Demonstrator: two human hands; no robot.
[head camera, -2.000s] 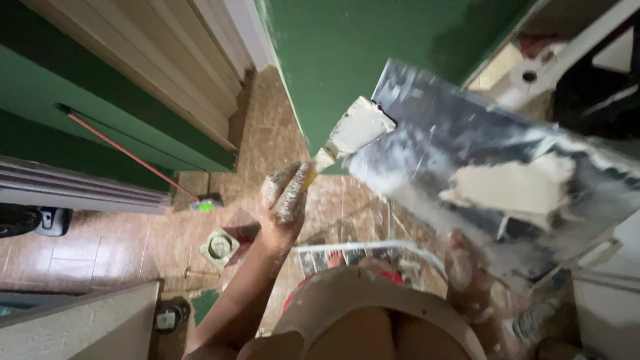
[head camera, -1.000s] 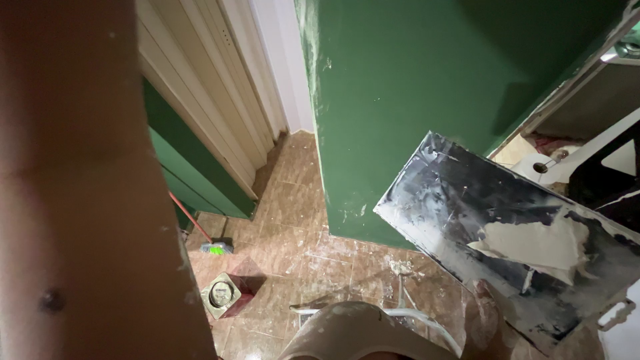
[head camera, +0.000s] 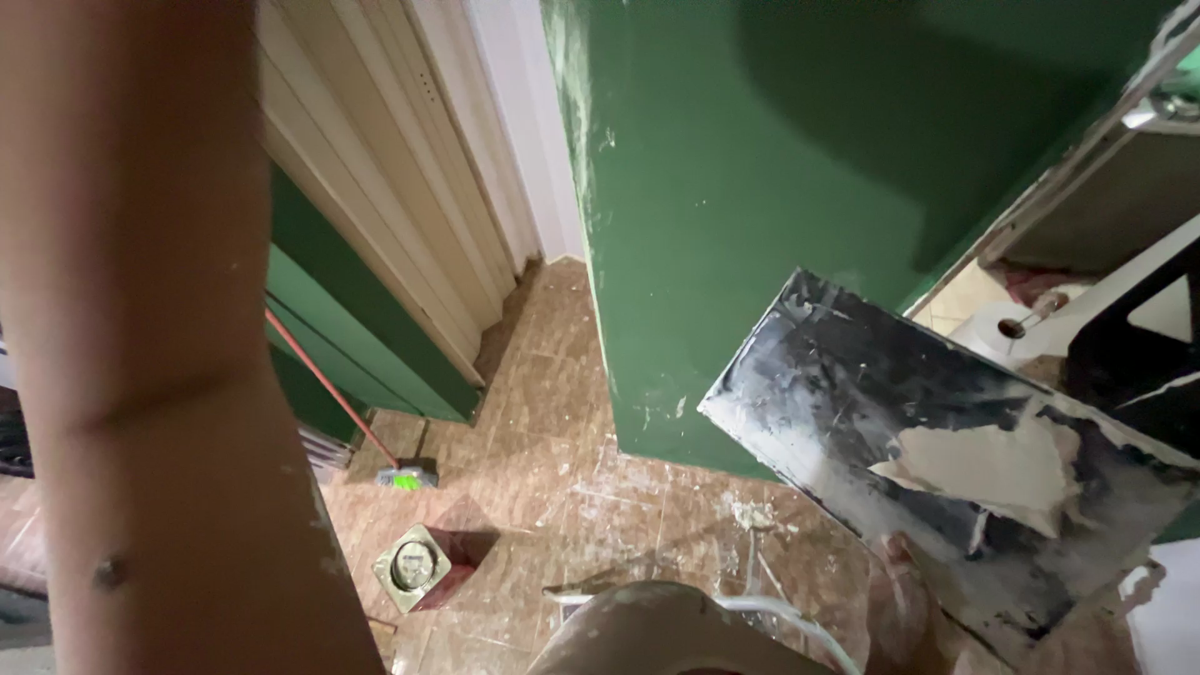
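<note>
My left forearm rises large and blurred along the left side of the head view; the hand at its end is out of the frame. At the lower right, my right hand (head camera: 902, 595) grips the near edge of a dark rectangular board (head camera: 806, 366), its thumb on the edge and the other fingers hidden beneath. The board is tilted and smeared with white. A thick patch of off-white filler paste (head camera: 984, 464) lies on its right half. No putty knife shows in this frame.
A green wall (head camera: 694, 216) with filler along its left edge stands ahead. A beige folding door (head camera: 375, 141) is at the left. On the spattered tiled floor (head camera: 525, 469) are a square can (head camera: 412, 567) and a red-handled broom (head camera: 405, 476). A white roll (head camera: 998, 328) lies right.
My left hand, earlier low at the left with a paste-loaded putty knife beside the board, has gone up out of view, leaving the raised forearm. The view has shifted toward the green wall's left edge.
</note>
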